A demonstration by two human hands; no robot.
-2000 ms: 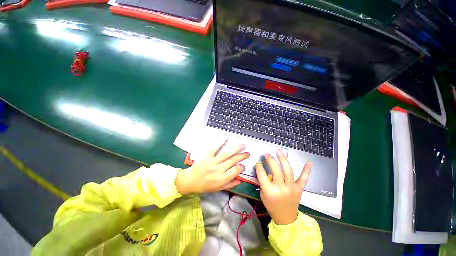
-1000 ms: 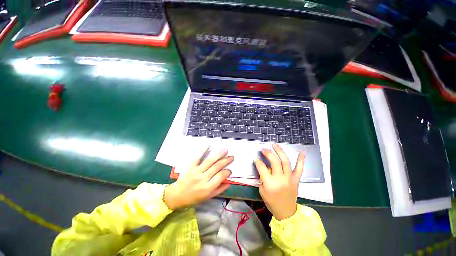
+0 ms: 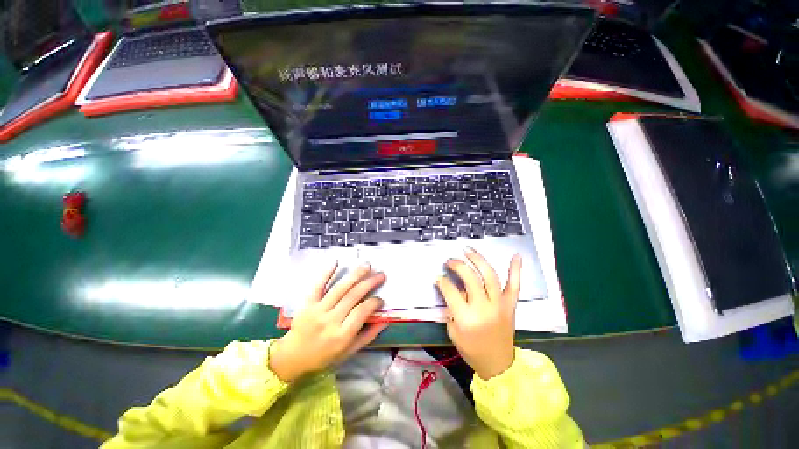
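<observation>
A silver-grey laptop (image 3: 536, 263) stands open in front of me, with black keys (image 3: 407, 209). Its dark test screen (image 3: 350, 96) shows Chinese text, blue buttons and a red button (image 3: 406, 148). My left hand (image 3: 328, 320) rests on the palm rest and the left part of the touchpad, fingers apart, holding nothing. My right hand (image 3: 482, 316) rests at the touchpad's right side, fingers spread, holding nothing visible. A thin red wire (image 3: 417, 408) hangs over my lap; its upper end passes out of sight near my right hand.
White foam (image 3: 273, 254) lies under the laptop. A closed dark laptop (image 3: 723, 206) lies at the right. A coiled red item (image 3: 74, 213) lies at the left of the green bench (image 3: 175, 219). Other laptops stand on red pads at the back left (image 3: 158, 101) and back right.
The view has turned, so the laptop appears more upright and further left, and more back-left laptops show. My hands stay on the laptop's palm rest area.
</observation>
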